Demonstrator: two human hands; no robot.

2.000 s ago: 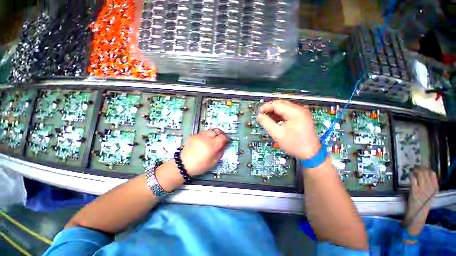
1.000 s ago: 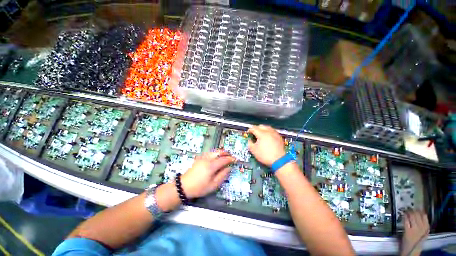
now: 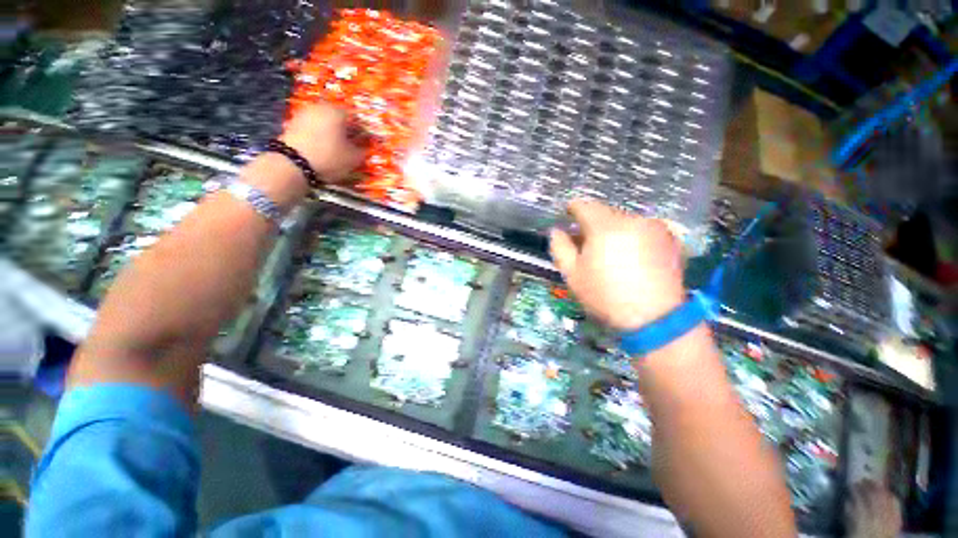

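Note:
My left hand (image 3: 324,142) is at the heap of orange components (image 3: 383,63), over its lower left part; its fingertips are blurred and I cannot tell what they hold. My right hand (image 3: 622,263), with a blue wrist strap, is raised at the front right edge of the clear blister tray stack (image 3: 588,105), above the rail; its fingers are curled and whether they hold a part cannot be told. Below lie green circuit boards (image 3: 534,397) in dark-edged carriers (image 3: 478,352). Some boards right of centre show orange spots.
A heap of black components (image 3: 189,79) lies left of the orange one. A smaller grey tray stack (image 3: 846,263) stands at the right, with a blue cord nearby. The white front rail (image 3: 315,415) runs below the carriers. Another person's blurred hand (image 3: 874,513) is at the lower right.
My left hand has moved from the boards up and left to the orange heap. My right hand has lifted off the boards towards the clear tray stack. The view has shifted and is blurred.

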